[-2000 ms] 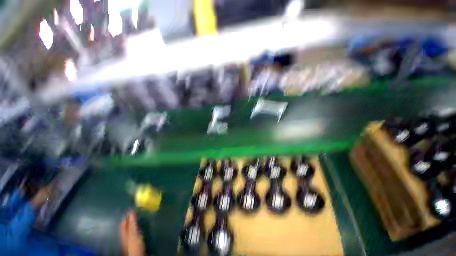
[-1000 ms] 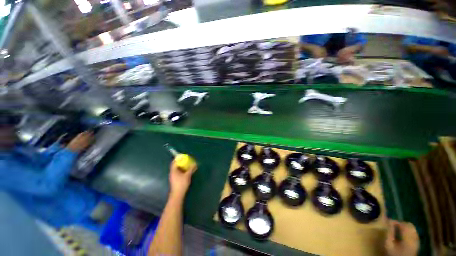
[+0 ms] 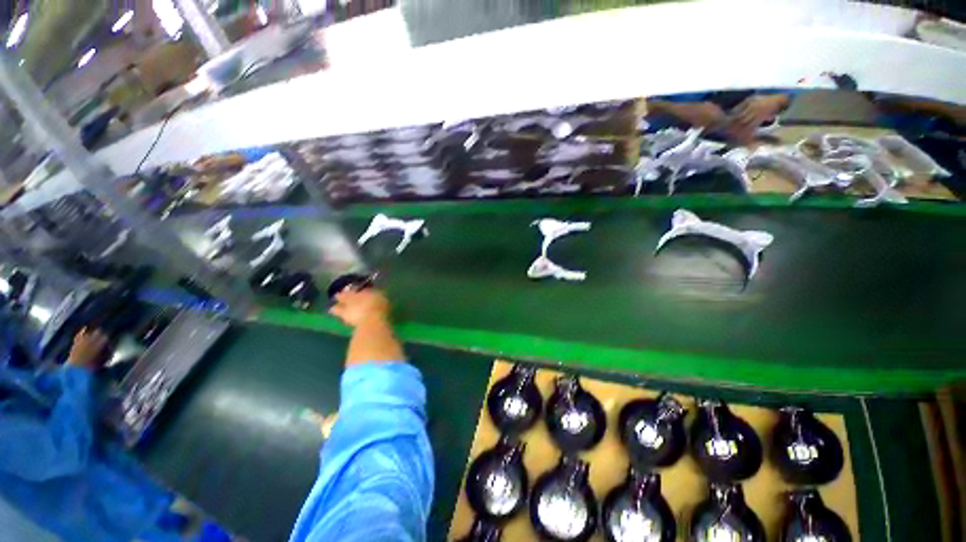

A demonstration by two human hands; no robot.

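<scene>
Glossy black round cups with short necks [image 3: 725, 440] lie in rows on a tan cardboard sheet [image 3: 611, 387] at the lower right. A blue-sleeved arm, apparently my right, reaches over the bench to the belt. My right hand [image 3: 362, 307] has its fingers at the near edge of another black cup [image 3: 347, 284]; whether they grip it is unclear. A small skin-coloured patch, possibly my left hand [image 3: 327, 426], shows beside the sleeve with a pale tip at its left. The sleeve hides the rest, and no yellow bottle is clearly visible.
White curved pieces [image 3: 713, 239] lie spaced along the green belt [image 3: 477, 302], with more black cups at its left. At left, a person in blue works beside a grey parts tray [image 3: 170, 371]. White pieces are heaped beyond the belt.
The sleeved arm now reaches the belt, and the hand by the cardboard's right edge is gone from there. The yellow bottle has dropped from clear view. The camera view has shifted, putting the cups lower.
</scene>
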